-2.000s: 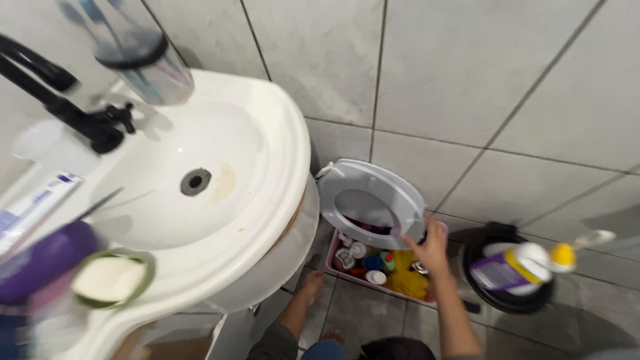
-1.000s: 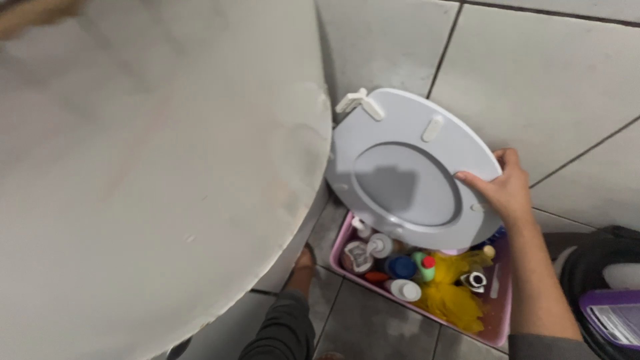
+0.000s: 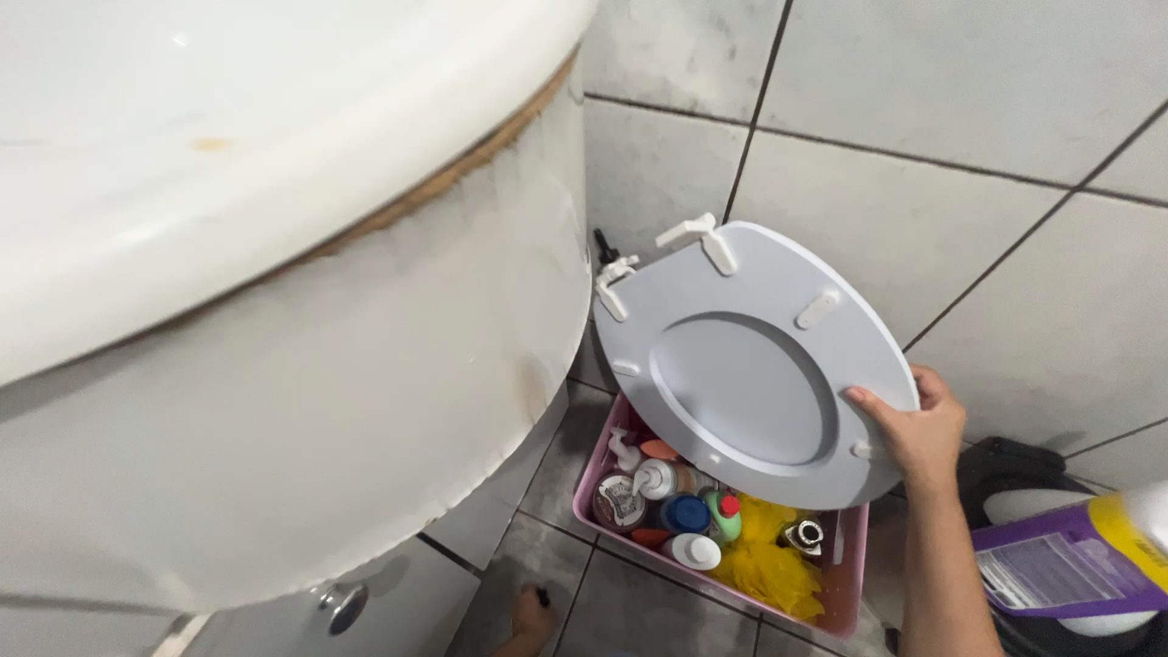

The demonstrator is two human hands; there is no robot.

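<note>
My right hand (image 3: 922,429) grips the right edge of a grey plastic toilet lid (image 3: 858,319), thumb on its face and fingers behind. The lid is tilted, with white hinge pieces (image 3: 698,233) at its upper left and a black bolt (image 3: 604,246) beside them. It hangs over the back of a pink plastic basket (image 3: 862,584) holding pump bottles (image 3: 655,479), a blue-capped container (image 3: 686,514), a green bottle with a red cap (image 3: 725,518) and a yellow mesh bath sponge (image 3: 776,575). Low in view, left of the basket, my left hand (image 3: 532,616) is closed around a small black piece.
A white washbasin (image 3: 274,119) and its curved cabinet (image 3: 365,392) fill the left side, with a round metal knob (image 3: 342,604) below. Tiled wall (image 3: 958,246) rises behind the lid. At the right, a purple and yellow bottle (image 3: 1068,557) lies over a black bin (image 3: 1013,456).
My right hand stays on the lid throughout. The view has shifted far down from the basin top toward the lid and basket, then swung partly back.
</note>
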